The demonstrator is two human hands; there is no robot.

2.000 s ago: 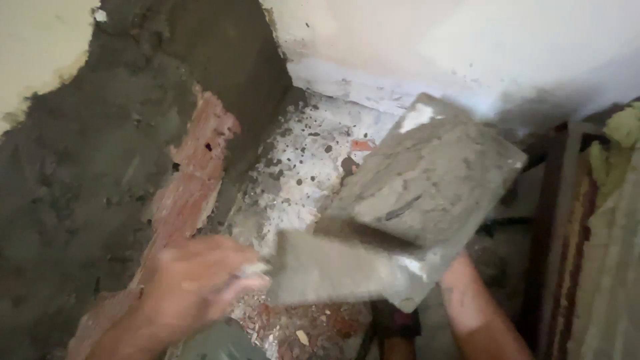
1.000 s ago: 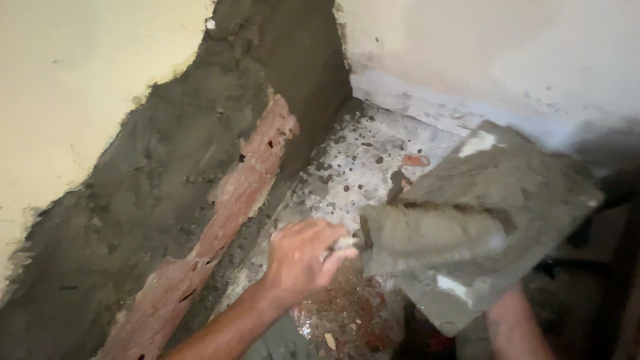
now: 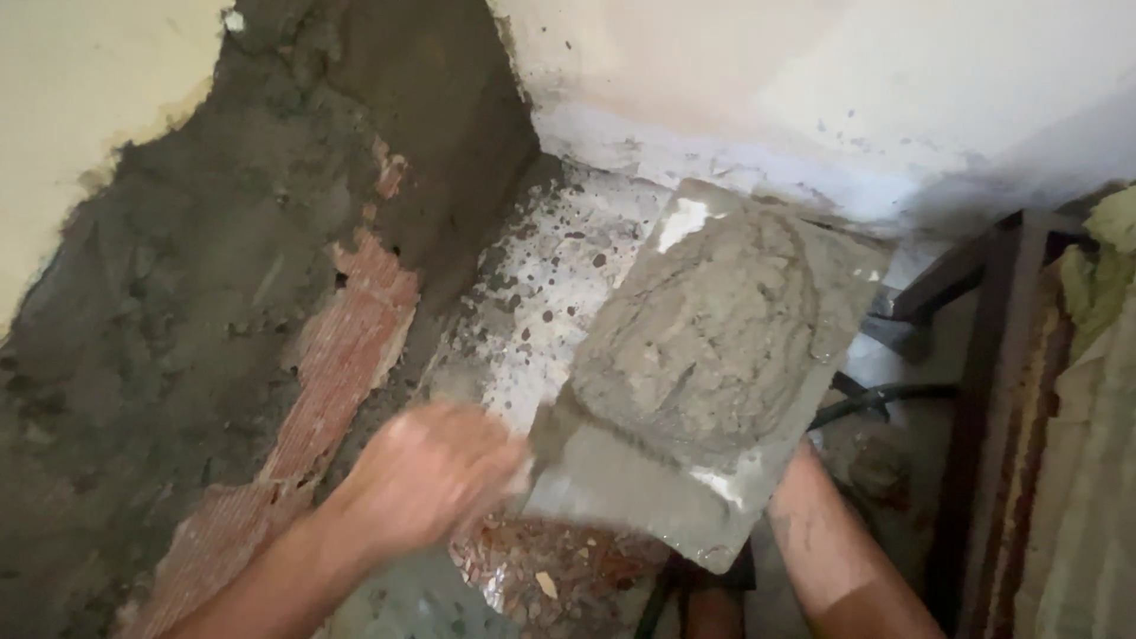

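My left hand (image 3: 435,475), blurred, is closed around the handle of a plastering trowel. The trowel's grey steel blade (image 3: 612,470) appears flat against the lower left part of a mortar-covered hawk (image 3: 848,280), below the mortar. A thick, rough mound of wet grey mortar (image 3: 701,333) covers the middle of the hawk. My right forearm (image 3: 843,550) reaches up from the lower right to the hawk's underside; my right hand is hidden beneath it. To the left, grey mortar (image 3: 177,240) coats the wall around a strip of exposed red ribbed brick (image 3: 355,328).
A pale, stained wall (image 3: 799,80) stands behind. Below the corner lies a white, mortar-spattered surface (image 3: 550,284), with brick rubble (image 3: 568,568) nearer me. At the right are a dark frame (image 3: 985,399), a black hose (image 3: 887,390) and hanging fabric (image 3: 1087,461).
The trowel has moved from over the hawk's mortar to its lower left part, and the mortar mound now shows in full. Grey mortar covers more of the upper brick strip than one second ago.
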